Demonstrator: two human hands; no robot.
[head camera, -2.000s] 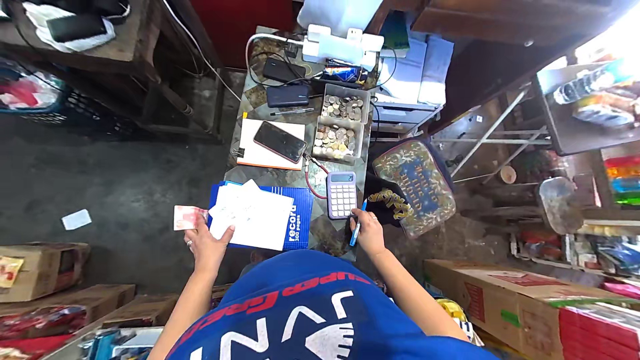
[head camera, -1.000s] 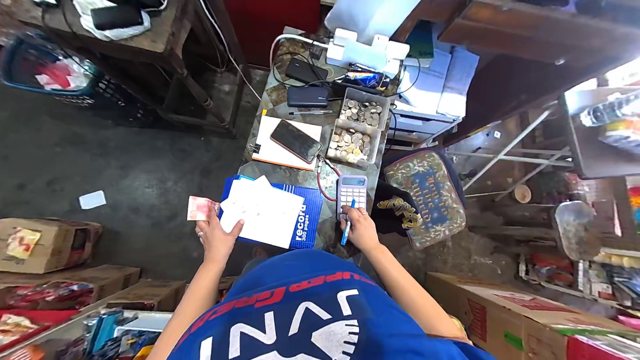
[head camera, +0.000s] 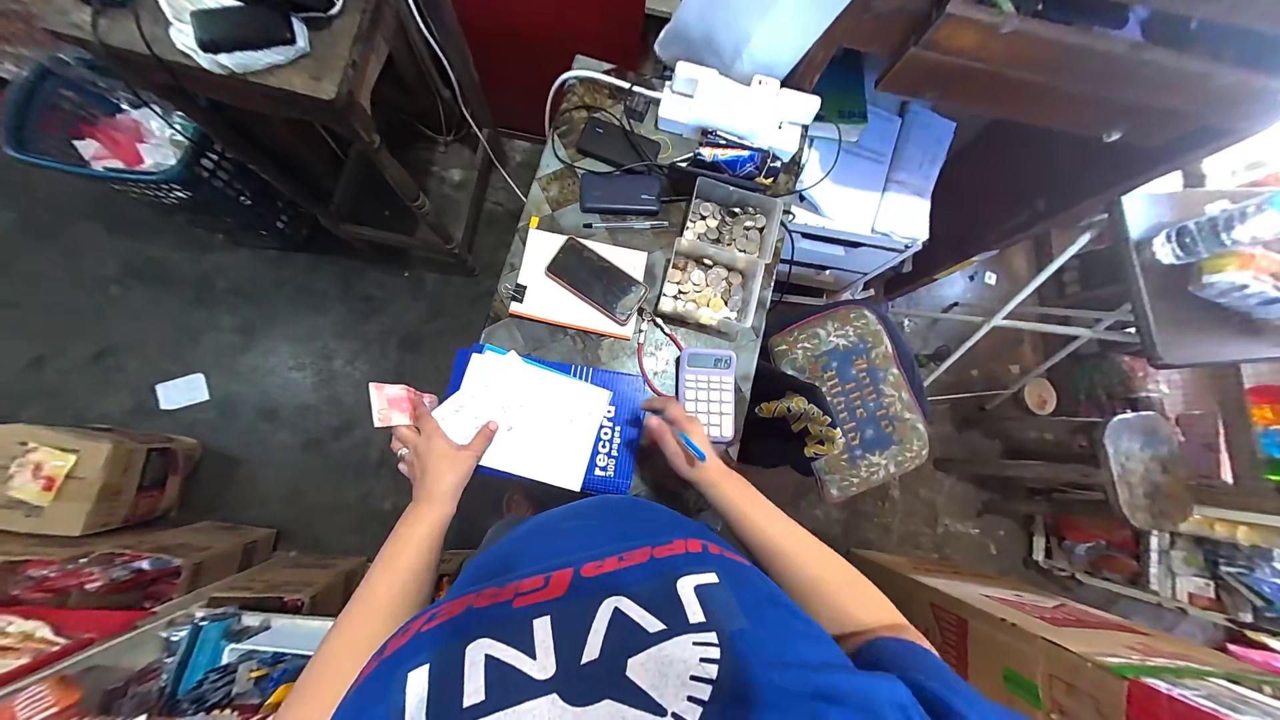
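Note:
My left hand (head camera: 440, 450) pinches a reddish banknote (head camera: 393, 404), with its thumb on the edge of white papers (head camera: 525, 425) bearing handwriting. These papers lie on a blue record book (head camera: 628, 430). My right hand (head camera: 680, 440) holds a blue pen (head camera: 691, 446) at the book's right edge, just left of a pale purple calculator (head camera: 707, 395). Above them, a smartphone (head camera: 598, 280) rests on a white pad (head camera: 535, 275) with an orange edge. Two plastic containers of coins, an upper one (head camera: 735, 215) and a lower one (head camera: 708, 290), stand right of the phone.
A white power strip (head camera: 735, 108), cables and dark power banks (head camera: 620, 194) occupy the small table's far end. A cushioned stool (head camera: 860, 400) stands at its right. Cardboard boxes (head camera: 90, 480) are at lower left, another large box (head camera: 1040, 640) at lower right. A paper (head camera: 182, 391) lies on the floor.
My right hand has moved left from the calculator to the record book's edge, still with the blue pen. My left hand keeps the banknote beside the papers.

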